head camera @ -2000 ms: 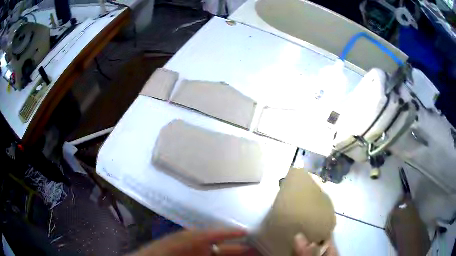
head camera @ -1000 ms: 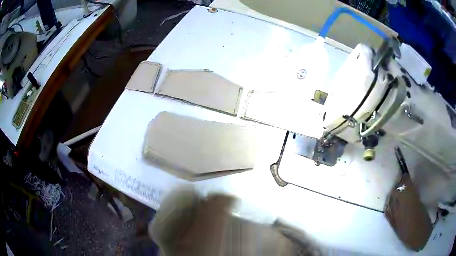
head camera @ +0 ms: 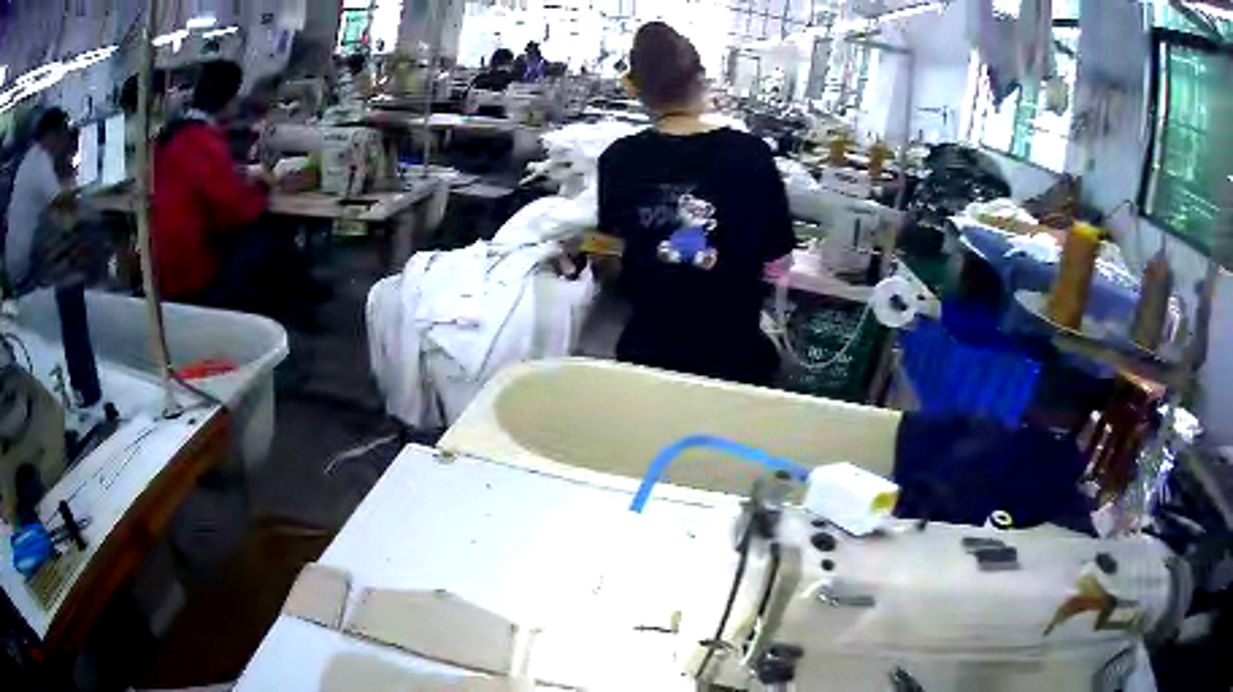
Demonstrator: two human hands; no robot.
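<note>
Neither of my hands shows now. Beige sewn flaps [head camera: 430,626] lie in a row across the white table [head camera: 467,515], at the lower left in front of me. The top of a paler beige piece or pile [head camera: 392,673] shows at the bottom edge, mostly cut off. The cream-white sewing machine head [head camera: 933,595] stands at the lower right. Its needle area is below the picture. A blue hose [head camera: 696,443] arches behind it.
A beige trough [head camera: 676,412] borders the table's far edge. A person in a black shirt [head camera: 696,243] stands behind it beside white cloth [head camera: 460,325]. Another machine table [head camera: 122,507] and a pale tub [head camera: 250,358] are left. Thread cones [head camera: 1075,277] stand right.
The view has swung up from the table to the room. My hands and the beige pieces they handled have left the picture. The sewn flaps now show low in the frame.
</note>
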